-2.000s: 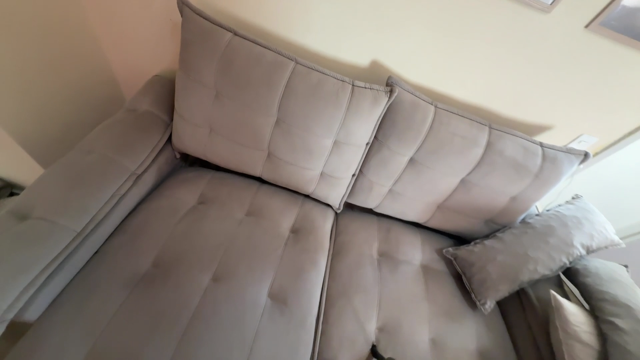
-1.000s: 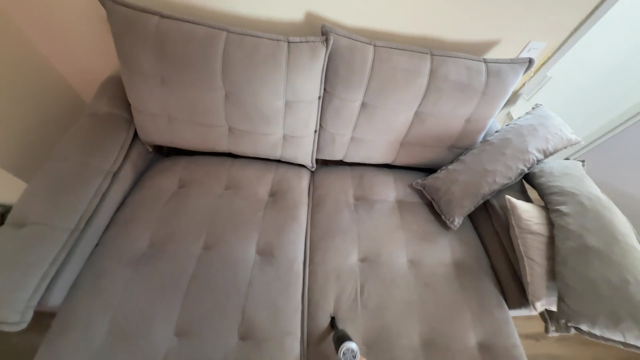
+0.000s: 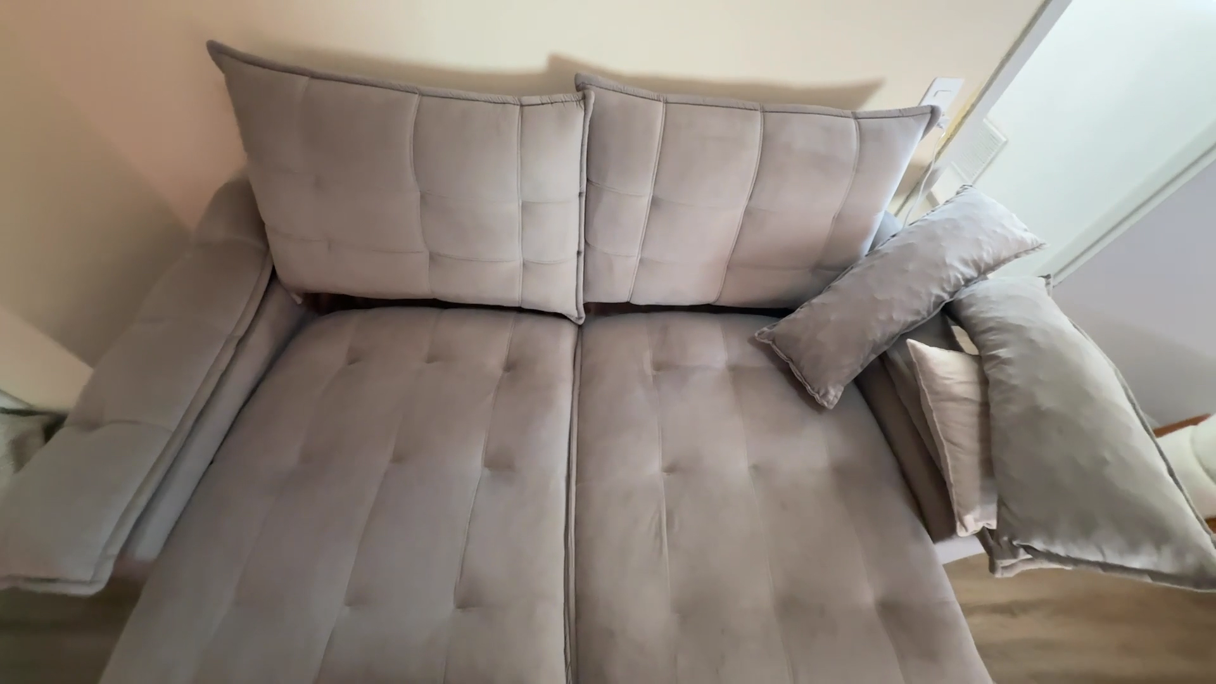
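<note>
Neither of my hands shows in the head view. A grey-taupe tufted sofa fills most of it, with a left seat cushion [image 3: 380, 494] and a right seat cushion [image 3: 741, 513] meeting at a piped seam. Two quilted back cushions, the left one [image 3: 418, 190] and the right one [image 3: 731, 199], lean side by side against the wall. A long grey throw pillow [image 3: 902, 294] lies slanted across the right armrest and the seat corner. A larger grey pillow [image 3: 1073, 437] and a small beige pillow [image 3: 959, 427] rest on that armrest.
At the left stands the padded left armrest [image 3: 161, 380]. Behind the sofa is a beige wall [image 3: 456, 38] with a white wall outlet plate [image 3: 940, 92] and a cable near the right back corner. Wooden flooring [image 3: 1064, 617] shows at the lower right.
One second ago a dark-tipped tool was in view at the bottom over the right seat cushion; it is out of view now. The view has turned and shifted since two seconds ago.
</note>
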